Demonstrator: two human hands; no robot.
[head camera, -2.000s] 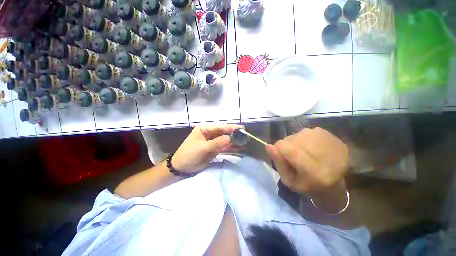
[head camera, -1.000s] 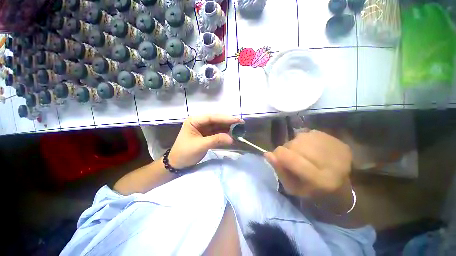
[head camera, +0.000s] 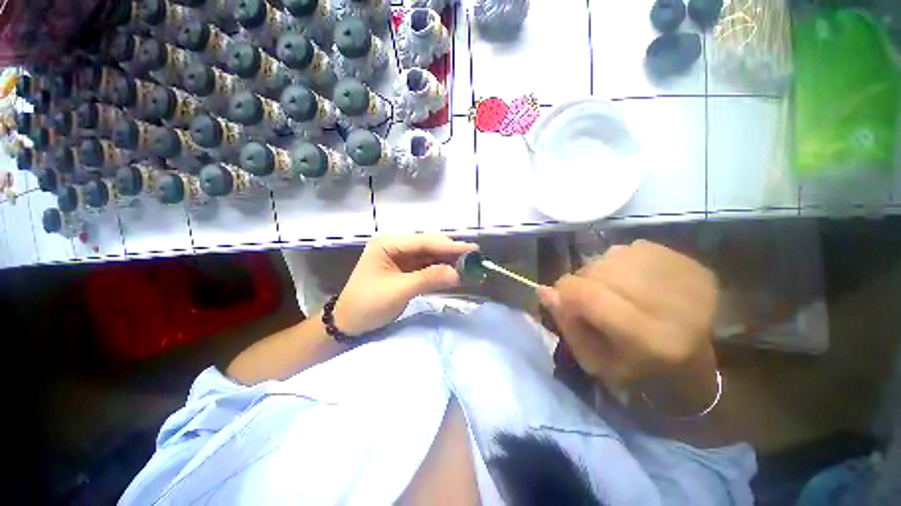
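Observation:
My left hand holds a dark grey-green cap between thumb and fingertips, just below the table edge. My right hand pinches a thin pale yellow stick. The stick's far tip is at the open face of the cap. A round white bowl stands near the table edge, above my right hand. Capped pieces stand in dense rows on the left of the table. Several open-topped light grey bodies stand in a column at their right end.
Loose dark caps lie at the upper right, beside a bundle of pale sticks and a bright green packet. A grey body stands at the top middle. A red bin is under the table at left.
Both hands stay in front of the body with cap and stick. My right hand has shifted slightly right, and the cap is turned a little differently in my left fingers.

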